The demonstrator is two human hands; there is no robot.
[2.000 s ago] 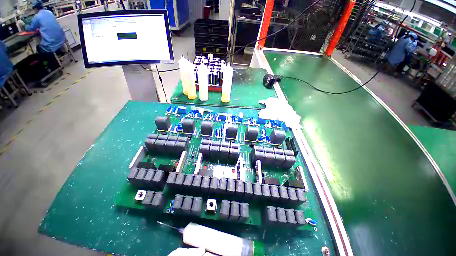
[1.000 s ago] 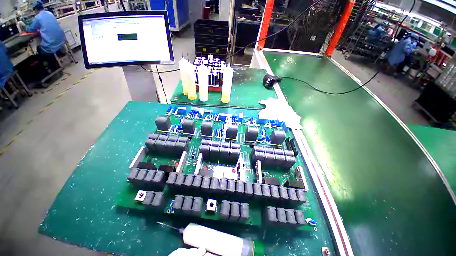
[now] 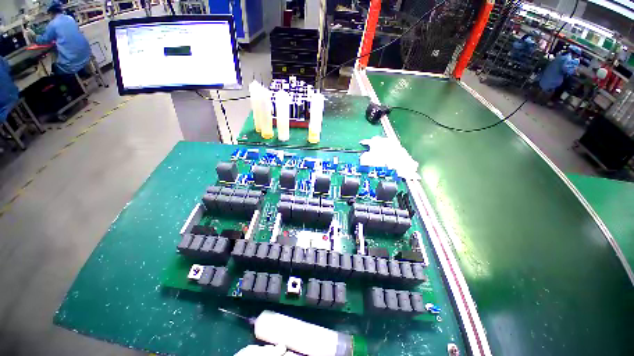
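Note:
A glue syringe (image 3: 299,334) with a white barrel, a green rear end and a thin needle lies slanted at the bottom edge, its needle pointing left and slightly up. My right hand (image 3: 267,350), in a white glove, is mostly cut off by the bottom edge; it holds the barrel from below. My left hand is not in view. The green power circuit board (image 3: 354,300), crowded with dark grey block components (image 3: 327,260), lies just beyond the syringe. The needle tip is in front of the board's near edge and does not touch its parts.
Spare glue tubes (image 3: 283,117) stand upright beyond the board. A crumpled white cloth (image 3: 389,154) lies at its far right corner. A monitor (image 3: 175,54) stands at the back left. A white-and-red rail (image 3: 445,257) and green conveyor surface (image 3: 514,229) run along the right.

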